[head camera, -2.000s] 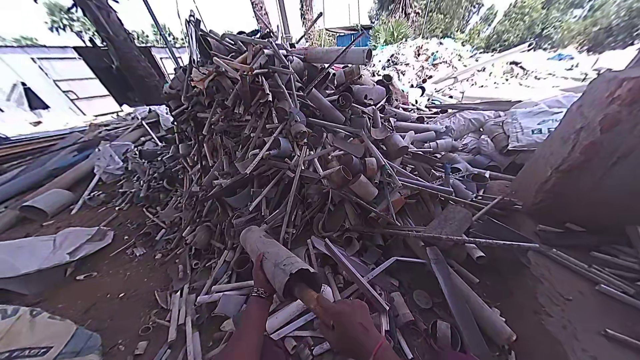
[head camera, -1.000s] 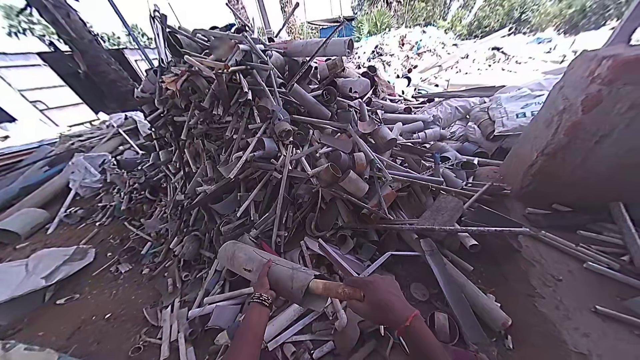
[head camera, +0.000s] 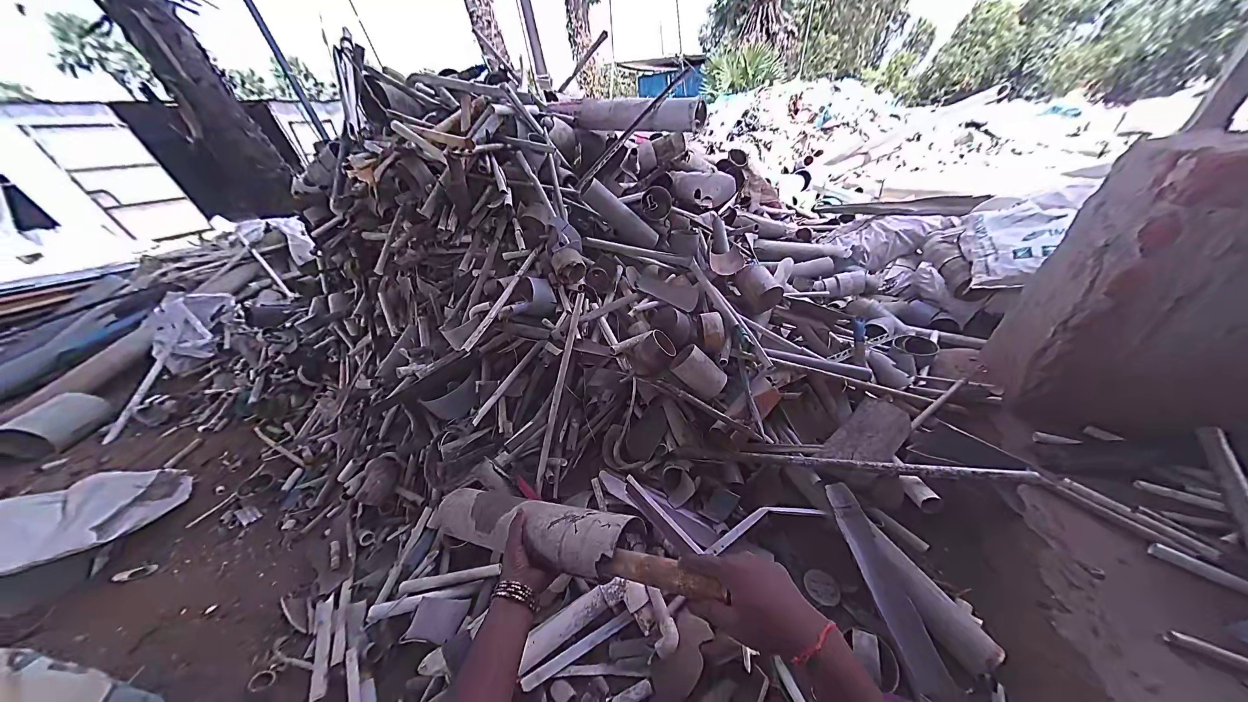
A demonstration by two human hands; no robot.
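My left hand (head camera: 524,561), with a beaded bracelet at the wrist, grips a broken grey pipe piece (head camera: 546,531) from below and the side. The pipe's jagged open end faces right. A wooden handle (head camera: 668,573) reaches to that end, and my right hand (head camera: 756,600), with a red thread at the wrist, is closed around it. The far end of the handle is hidden at or inside the pipe, so any tool head cannot be seen. Both hands are in front of a tall heap of scrap pipes (head camera: 507,322).
Pipe offcuts lie on the soil below my hands. A large rough block (head camera: 1131,292) stands at the right, near a white sack (head camera: 1024,234). Long pipes (head camera: 58,424) and a pale sheet (head camera: 88,517) lie at the left. A thin rod (head camera: 877,468) juts across the heap's right side.
The pipe in my left hand has turned from a steep slant to nearly level. My right hand still holds the wooden handle, which now points more sideways than two seconds ago.
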